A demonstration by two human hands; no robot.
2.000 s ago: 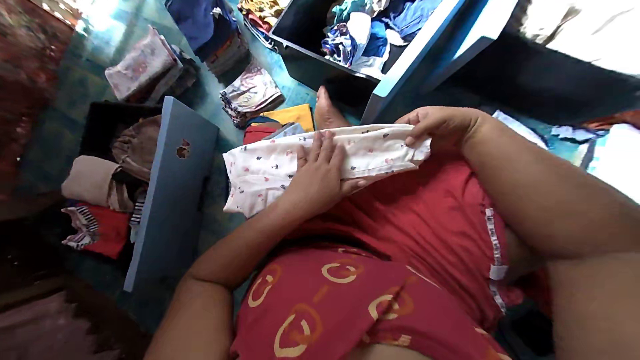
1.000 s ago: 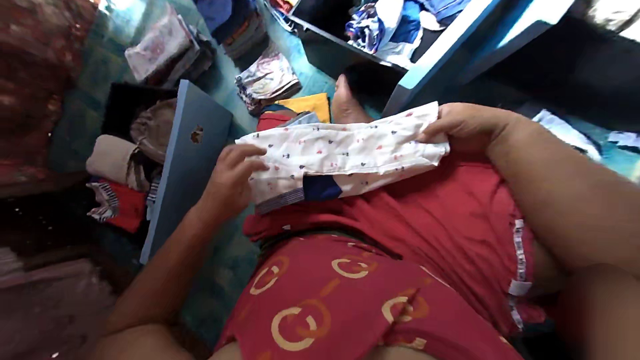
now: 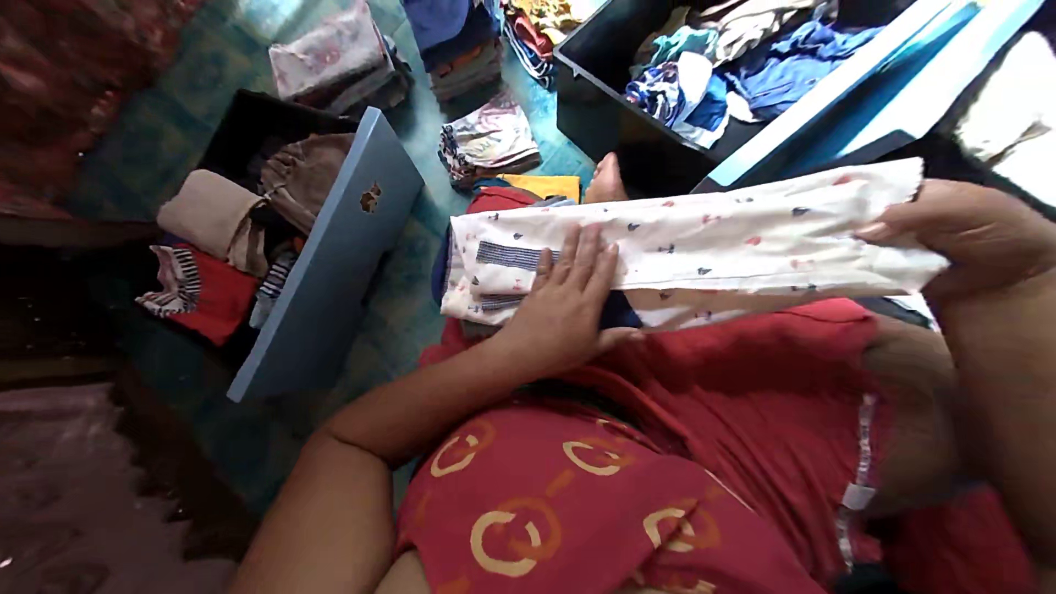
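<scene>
A white garment with small printed figures [image 3: 726, 239] lies lengthwise across my lap, folded into a long strip. Its right end is pinched between the thumb and fingers of my right hand [image 3: 965, 227]. My left hand [image 3: 569, 301] rests flat on the left part of the cloth, fingers extended, beside a dark striped patch [image 3: 507, 256]. Dark blue cloth shows under the left palm. Beyond the garment's left end are folded clothes, among them a yellow piece [image 3: 544, 186] and a red piece [image 3: 499, 200].
At left, a blue-fronted drawer [image 3: 330, 256] holds brown and red clothes. Another drawer [image 3: 635, 124] at the top contains a heap of blue and white clothes. Folded stacks [image 3: 330, 54] [image 3: 491, 136] sit on the blue-green floor. My bare foot [image 3: 606, 177] is just beyond the garment.
My left hand has gone from the garment's left edge to flat on top of it. The striped patch now shows on the upper side near the left end.
</scene>
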